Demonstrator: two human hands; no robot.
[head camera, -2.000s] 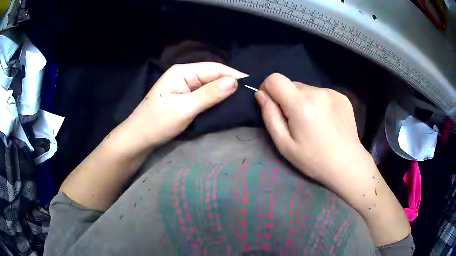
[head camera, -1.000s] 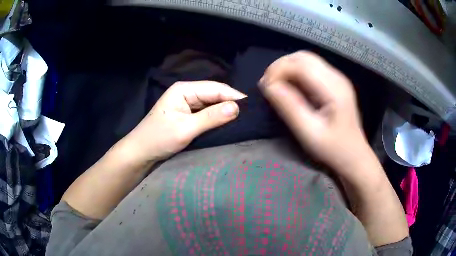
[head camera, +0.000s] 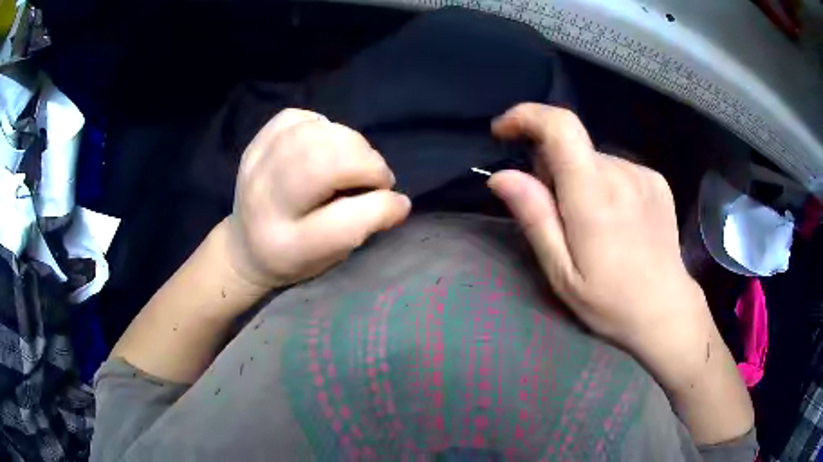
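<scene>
Dark fabric lies across my lap, its raised part reaching the machine table's edge. My left hand is curled on the fabric's left side, with thumb and index finger close together and dark cloth at the fingertips. My right hand is to the right, its index finger lifted away from the thumb. A thin pale metal sliver sticks out beside the right thumb tip, over the fabric. Its other end is hidden by the hand. The two hands are apart.
The pale table edge with a printed ruler curves across the top right. White scraps and plaid cloth are at the left. A white piece and a pink strip are at the right. Part of an orange-red loop shows top right.
My left hand has turned over and its fingers have curled in. The dark fabric has risen towards the table edge. My right hand has moved down, its index finger now away from the thumb.
</scene>
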